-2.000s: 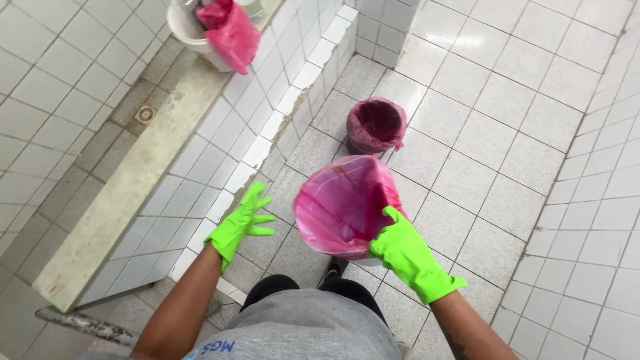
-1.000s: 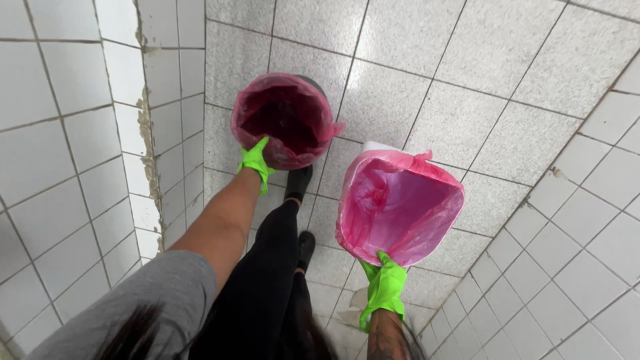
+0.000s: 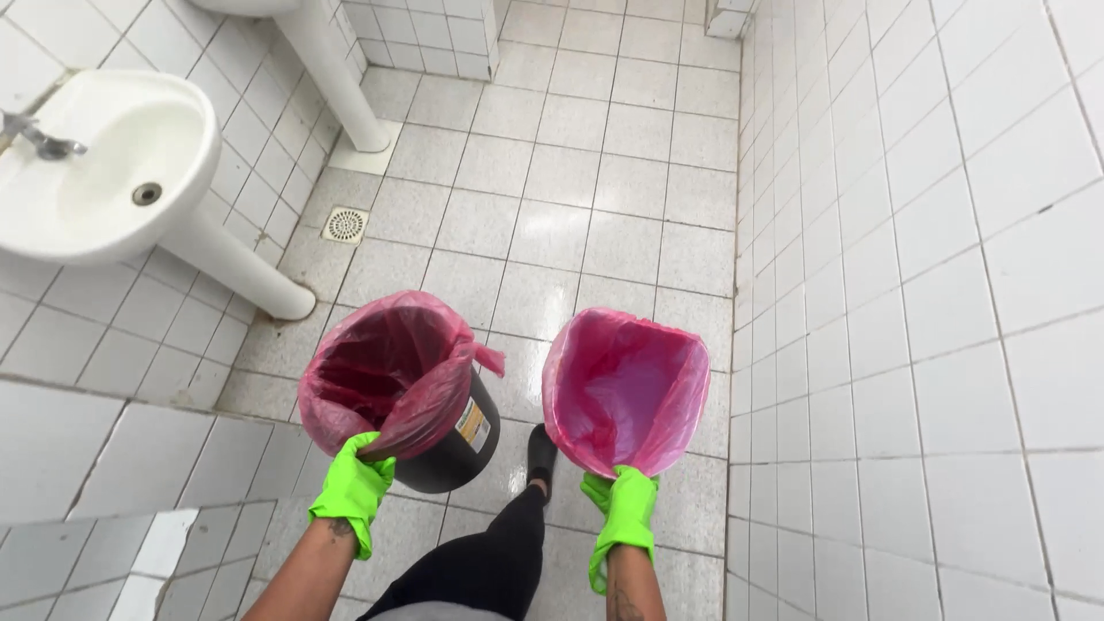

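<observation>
My left hand [image 3: 352,487], in a bright green rubber glove, grips the near rim of a black trash bin [image 3: 457,448]. A red plastic bag [image 3: 431,405] lines this bin and folds over its rim, with a knotted end sticking out on the right. My right hand [image 3: 628,509], gloved the same way, holds the near rim of a second bin, whose pale wall is mostly hidden under a pink plastic bag [image 3: 625,388]. Both bins have their mouths turned up toward me, side by side and apart. Little can be made out inside the dark bag.
A white pedestal sink [image 3: 185,155] with a metal faucet [image 3: 56,147] stands at the left, and a second pedestal [image 3: 336,78] is beyond it. A floor drain [image 3: 345,224] lies between them. A tiled wall [image 3: 871,302] runs along the right; a low tiled wall [image 3: 142,453] is at the near left.
My left hand, empty two seconds ago, now holds the black bin, which stood on the floor then. My right hand still holds the pink-lined bin. The view has moved to the sinks.
</observation>
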